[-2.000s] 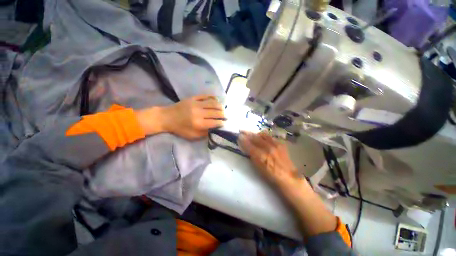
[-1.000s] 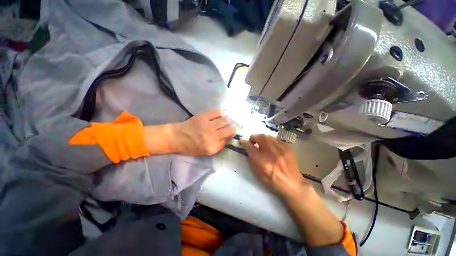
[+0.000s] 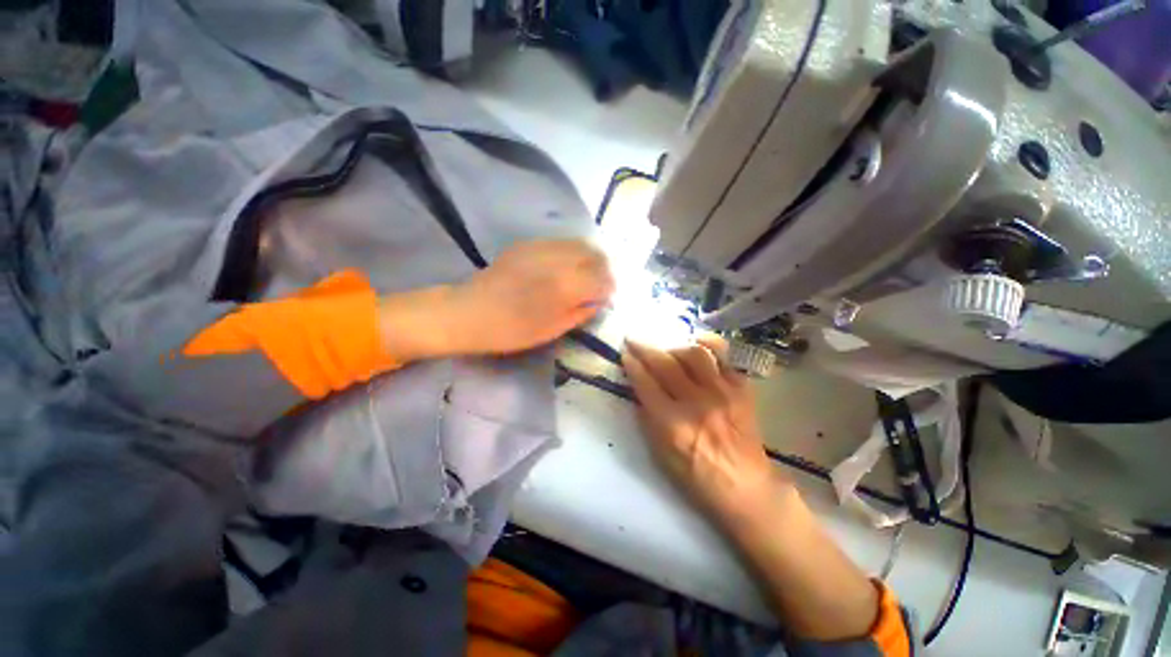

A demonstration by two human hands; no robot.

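A grey garment body [image 3: 385, 436] lies heaped at left and over the table's front edge. A dark binding [image 3: 430, 193] runs along its opening and passes by my left hand [image 3: 546, 293], whose curled fingers grip the cloth edge left of the needle. My right hand [image 3: 693, 411] lies bare in front of the needle, fingertips on the dark-edged work; glare hides whether they pinch it. The off-white sewing machine [image 3: 873, 167] stands over the work. Its needle area [image 3: 668, 302] is washed out by bright light.
Black thread snips [image 3: 909, 456] and a white tape loop [image 3: 858, 469] lie right of my right hand. A black cord [image 3: 966, 552] hangs nearby. A small white box [image 3: 1083, 626] is at lower right. Dark cloth [image 3: 642, 45] lies behind. The table [image 3: 616, 494] has a curved front edge.
My left hand has moved slightly up from its place a second ago, and more dark binding shows between the hands. The view has shifted closer to the machine since two seconds ago.
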